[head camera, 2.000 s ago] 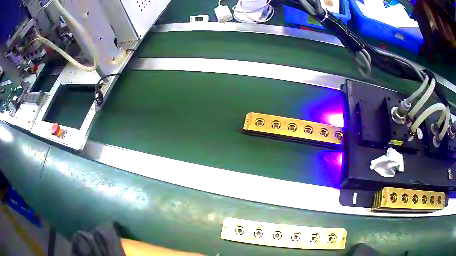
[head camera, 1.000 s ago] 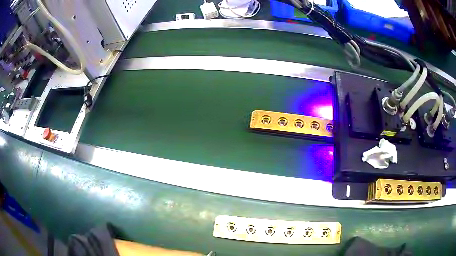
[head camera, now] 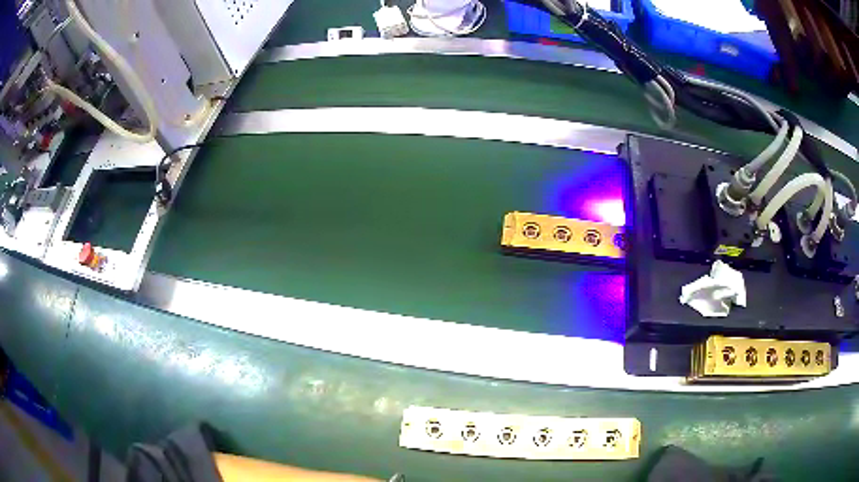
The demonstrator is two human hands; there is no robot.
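A brass bar (head camera: 563,234) lies on the green conveyor belt (head camera: 377,216), its right end hidden under the black UV lamp unit (head camera: 659,297), where violet light glows. Another brass bar (head camera: 520,434) with a row of ringed holes lies on the rounded green front ledge. A forearm with a grey sleeve shows at the bottom edge, left of centre; its hand is not visible. Dark grey cloth shows at the bottom right. Neither of my hands can be made out.
Stacked brass bars (head camera: 765,359) rest against the lamp unit's front. A crumpled tissue (head camera: 714,289) lies on top, below thick cables and hoses (head camera: 796,193). The white machine with a red button (head camera: 89,254) stands left. Silver rails (head camera: 377,345) edge the belt. Blue bins (head camera: 706,36) are behind.
The bar on the belt has moved right, further under the lamp unit. The camera view has shifted slightly. The bar on the ledge has stayed in place.
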